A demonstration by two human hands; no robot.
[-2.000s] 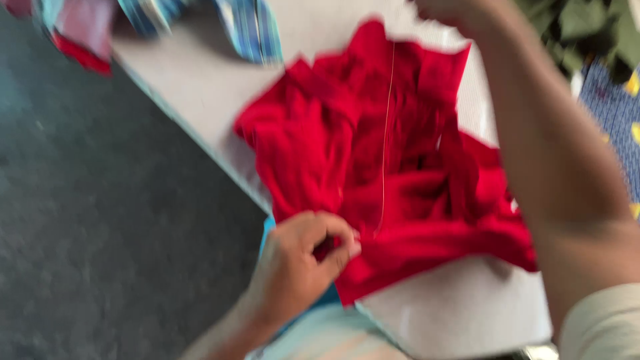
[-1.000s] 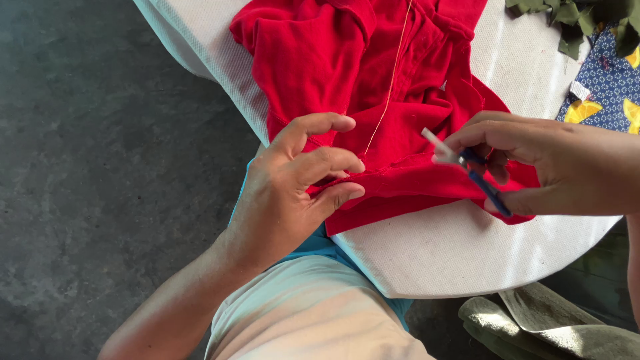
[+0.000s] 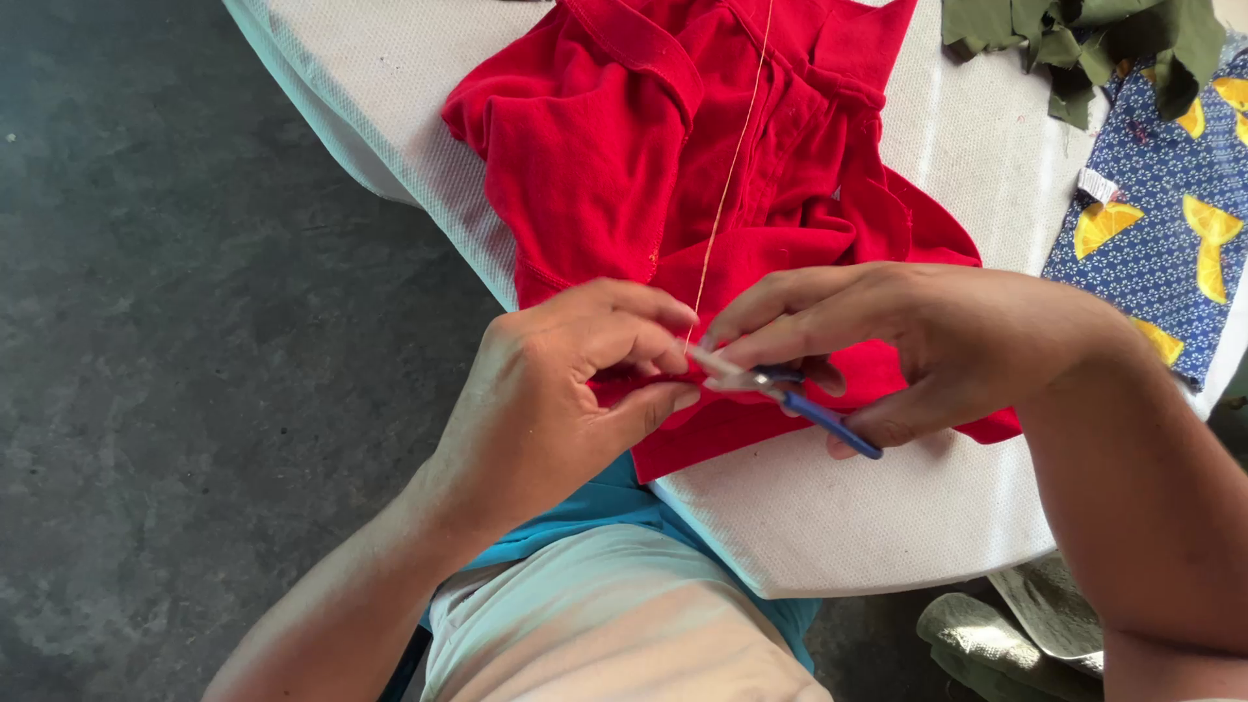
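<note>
A red cloth garment (image 3: 595, 175) lies rumpled over the table edge. My left hand (image 3: 575, 370) pinches a fold of its lower part between thumb and fingers. My right hand (image 3: 877, 341) holds small scissors with blue handles (image 3: 829, 424); their blurred blades point left, close to my left fingertips. A light orange thread (image 3: 726, 185) runs from the top of the view down across the garment to the blade tips. Whether the blades touch the thread, I cannot tell.
The table has a white textured cover (image 3: 848, 536). Dark green cloth scraps (image 3: 1121, 39) and a blue patterned cloth with yellow fruit shapes (image 3: 1131, 214) lie at the right. Below the table's right edge is greyish-green fabric (image 3: 985, 643). Dark floor (image 3: 214, 292) spans the left.
My right hand was at the top of the view two seconds ago, then at the right with the scissors; now it has moved left, bringing the blades to my left fingertips. My left fingers have closed on the cloth.
</note>
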